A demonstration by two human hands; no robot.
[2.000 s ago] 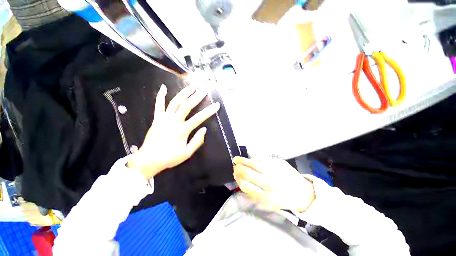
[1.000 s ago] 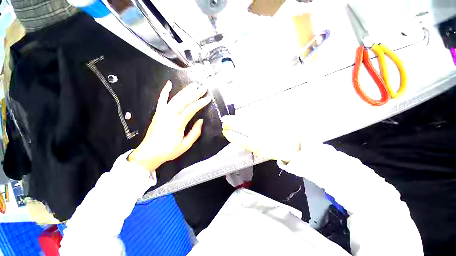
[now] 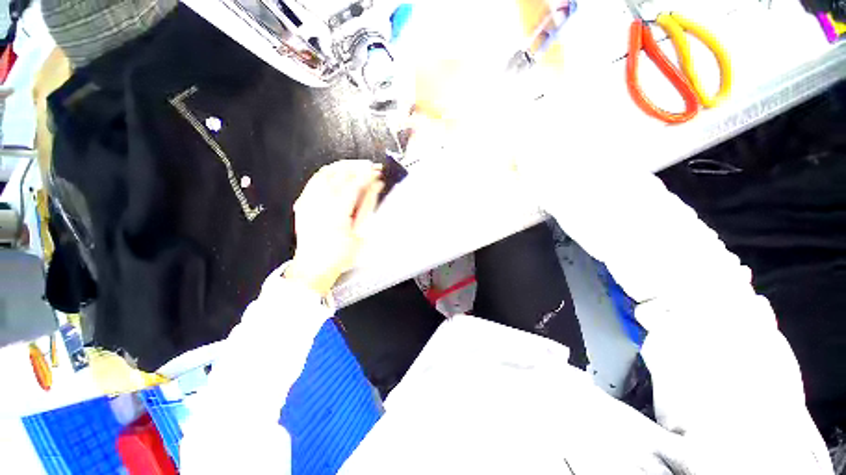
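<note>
The black garment cloth (image 3: 139, 195), with a line of pale stitching and two shiny studs, lies on the left and reaches under the sewing machine head (image 3: 292, 32). My left hand (image 3: 329, 218) is at its near right corner, fingers curled and closed on the dark edge. My right hand (image 3: 455, 107) is almost lost in glare beside the needle area (image 3: 376, 70); its fingertips are near the cloth edge, and its grip cannot be made out. The zipper cannot be made out here.
Red and yellow scissors (image 3: 682, 70) lie at the upper right. A purple-blue tool (image 3: 547, 32) lies near the machine. The table edge (image 3: 445, 255) runs across in front of me. A blue crate (image 3: 79, 441) with a red container (image 3: 144, 450) is lower left. Dark cloth (image 3: 742, 223) hangs at right.
The view has shifted, moving the table and scissors up. The cloth's near edge has drawn up towards the needle. My left hand has gone from spread flat to curled at the corner; my right moved up.
</note>
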